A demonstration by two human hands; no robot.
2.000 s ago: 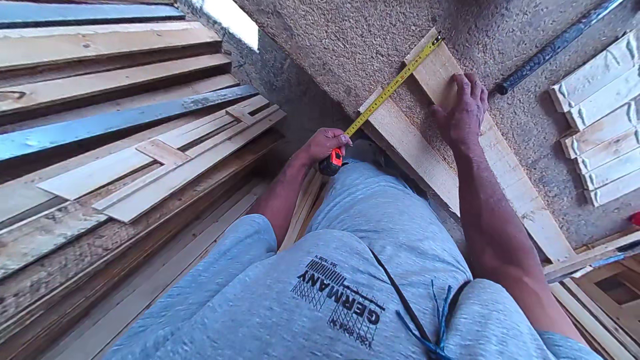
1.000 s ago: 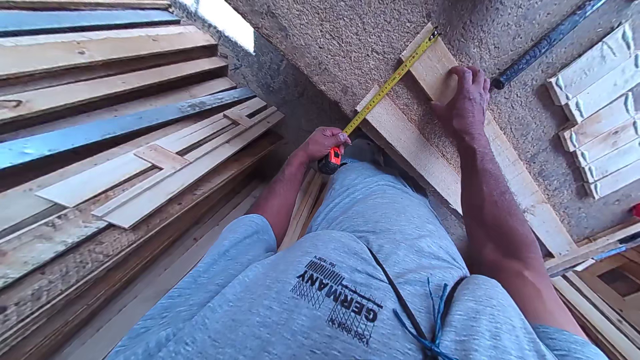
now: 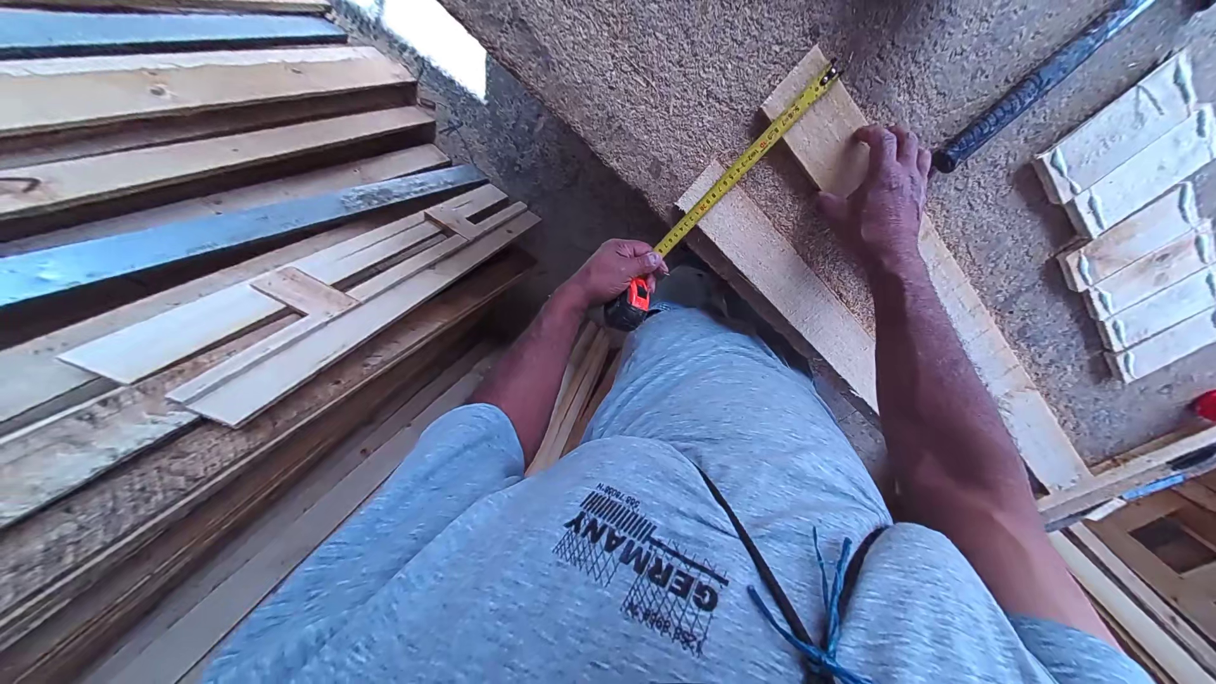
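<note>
My left hand (image 3: 617, 275) is closed on a red and black tape measure (image 3: 629, 306). Its yellow blade (image 3: 750, 157) runs up and right across the ends of two wooden boards, its metal hook at the far edge of the longer one. My right hand (image 3: 883, 190) rests on that longer board (image 3: 978, 332), fingers bent over its far edge and thumb near the opposite side. The second board (image 3: 788, 275) lies nearly parallel, nearer my body, with a gap between the two.
Stacked planks (image 3: 218, 180) and a narrow slatted wooden piece (image 3: 313, 294) fill the left. A dark bar (image 3: 1035, 90) lies beyond my right hand. Short wooden pieces (image 3: 1149, 275) with a glossy substance on their ends lie at the right.
</note>
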